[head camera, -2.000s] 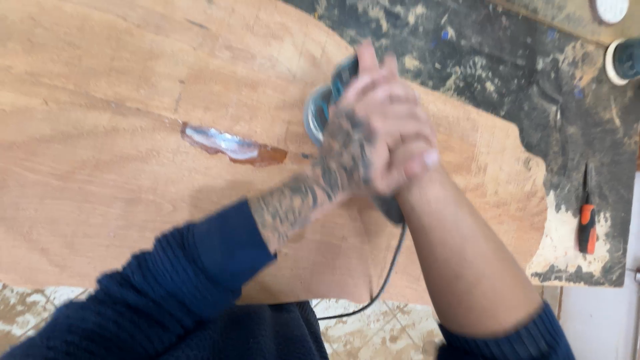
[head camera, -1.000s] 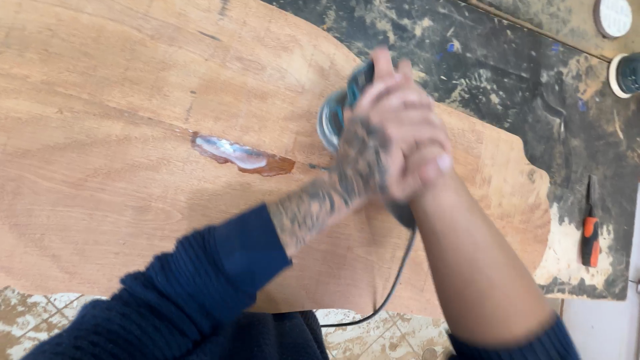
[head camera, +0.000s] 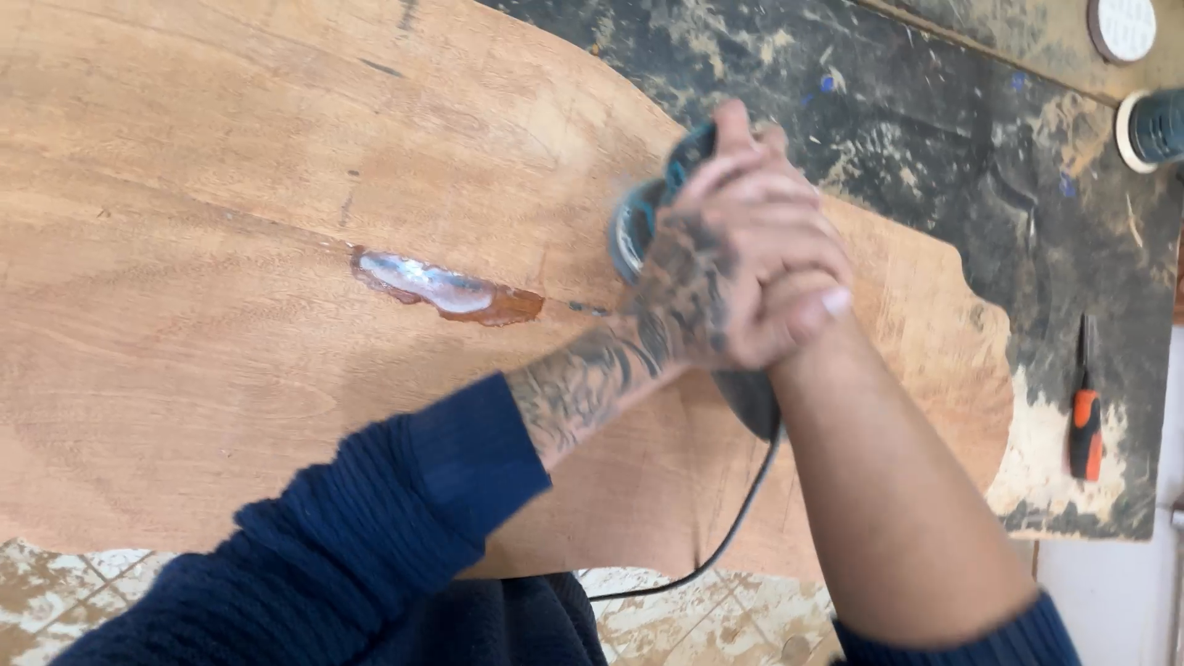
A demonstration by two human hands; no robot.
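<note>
A corded angle grinder or sander, teal and black, rests on a live-edge wooden slab. My right hand is wrapped around its body, largely hidden beneath my tattooed left hand, which lies over it and clasps it. The tool's round head points to the upper left. Left of the tool, a glossy reddish-brown and whitish filled patch lies along a crack in the slab. A black cord runs from the tool's rear over the slab's near edge.
The slab lies on a stained dark work surface. An orange and black screwdriver-like tool lies at the right. At the upper right are a round white disc and a dark cylindrical object with a pale rim. A tiled floor shows below.
Both hands and the powered tool have shifted slightly rightward relative to the filled patch since the oldest frame. The grip looks the same throughout.
</note>
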